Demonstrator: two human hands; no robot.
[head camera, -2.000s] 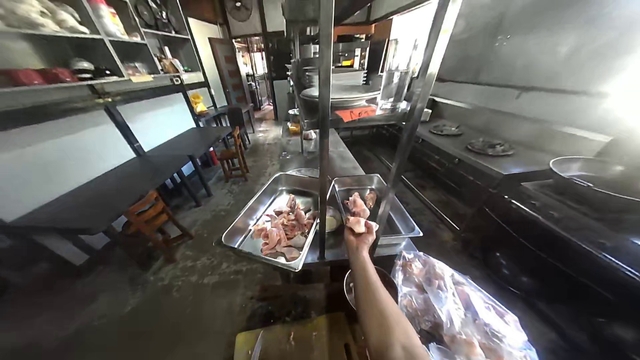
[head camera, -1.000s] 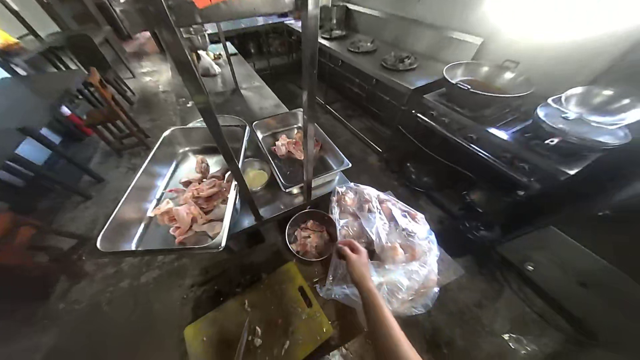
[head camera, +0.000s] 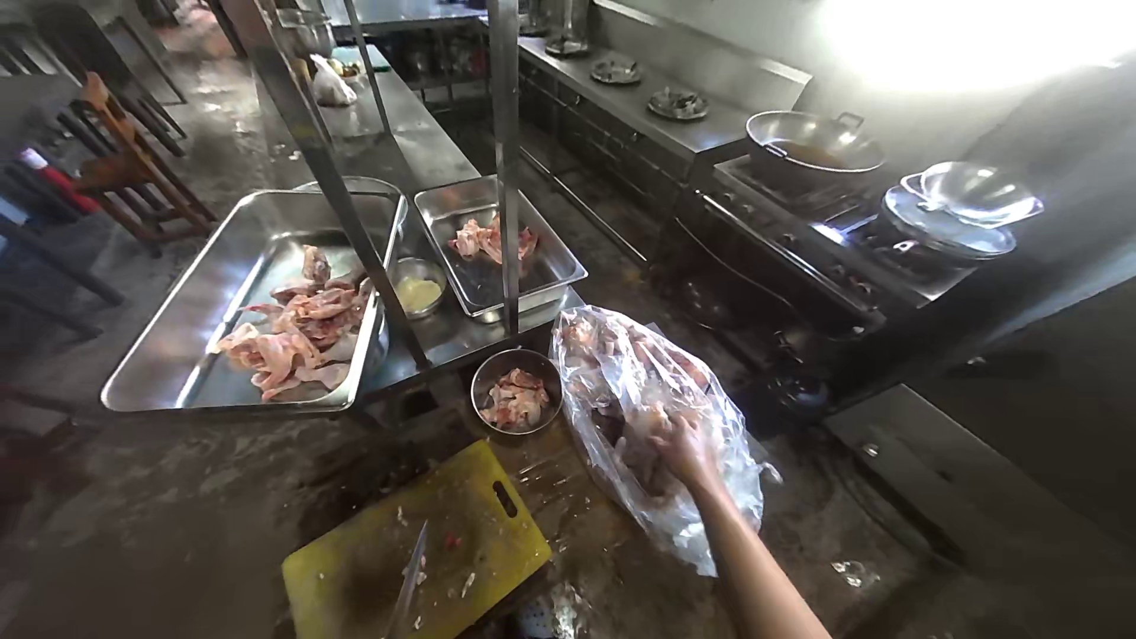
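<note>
My right hand reaches into the mouth of a clear plastic bag of raw meat pieces, its fingers against the pieces; whether they grip one I cannot tell. Left of the bag stands a round steel bowl of small raw meat pieces. A yellow cutting board with a knife and scraps lies nearer me. Raw chicken pieces fill part of a large steel tray. More meat is in a smaller steel tray. My left hand is out of view.
A small bowl of yellowish contents sits between the trays. Metal posts rise in front of them. On the right are a stove with a wok and stacked metal pans. A wooden chair stands at the left.
My right hand was over the smaller tray with a piece of meat, then at the bag's left edge. Now it is inside the bag. The view has swung down and right.
</note>
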